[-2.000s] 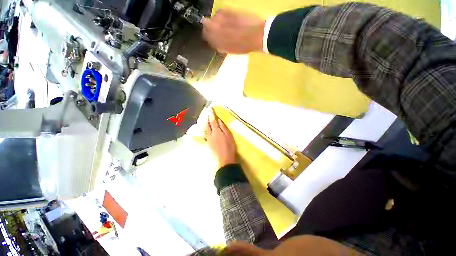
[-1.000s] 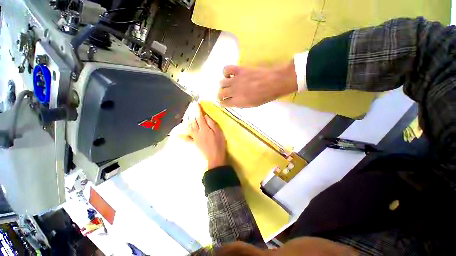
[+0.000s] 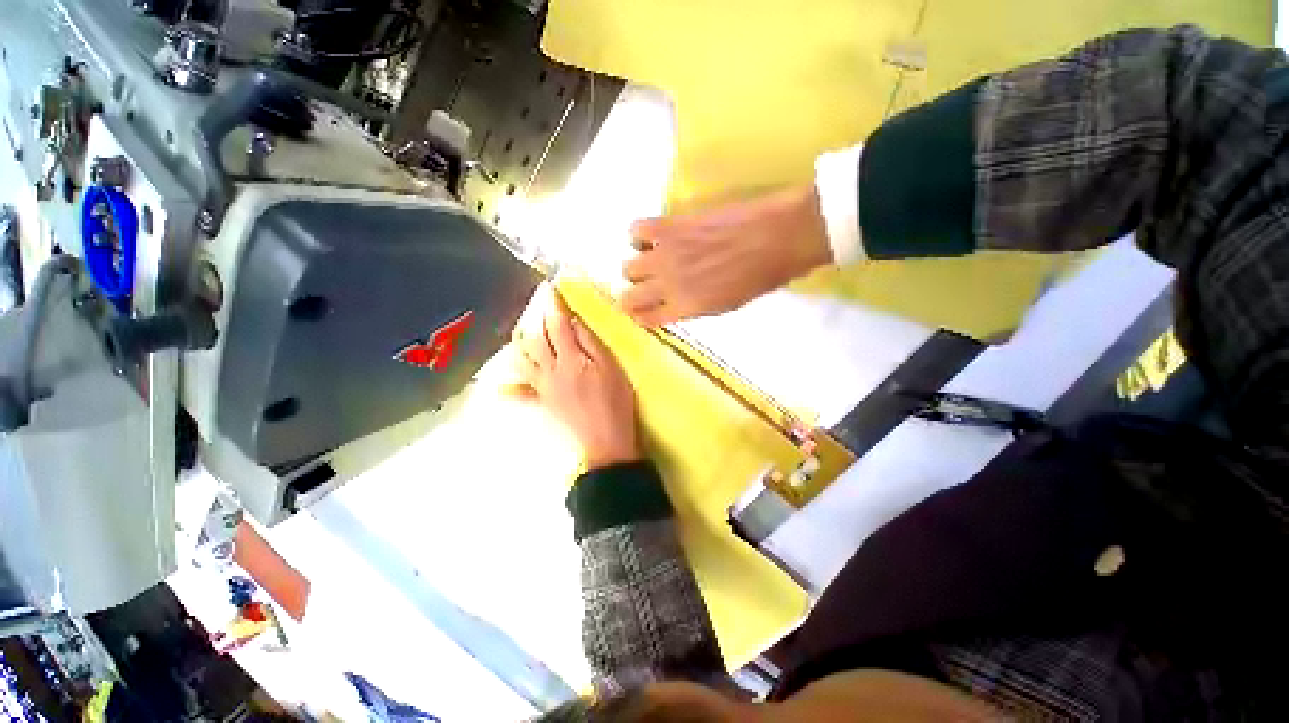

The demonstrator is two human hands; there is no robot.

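Observation:
A yellow fabric panel (image 3: 693, 438) lies on the table, with its narrow end at the bright needle area (image 3: 544, 269) of the sewing machine head (image 3: 382, 332). My left hand (image 3: 583, 384) lies flat on the panel's left side, close to the needle, fingers slightly spread. My right hand (image 3: 724, 261) is on the other side of the panel's long edge, palm down with fingers curled; its fingertips are partly hidden, so I cannot tell if they grip anything. A brass-coloured guide (image 3: 813, 469) sits at the panel's right edge, nearer my body.
A large yellow panel (image 3: 792, 85) lies beyond my right hand and under my right forearm. Dark slim snips (image 3: 975, 413) lie on the white board (image 3: 905, 466) near my apron. A blue ring (image 3: 109, 240) is on the machine arm. A reddish card (image 3: 272, 569) lies at lower left.
My right hand has come from beside the machine's far side back to the panel's edge near the needle. My left hand stays on the panel. The view has shifted, with the machine further left.

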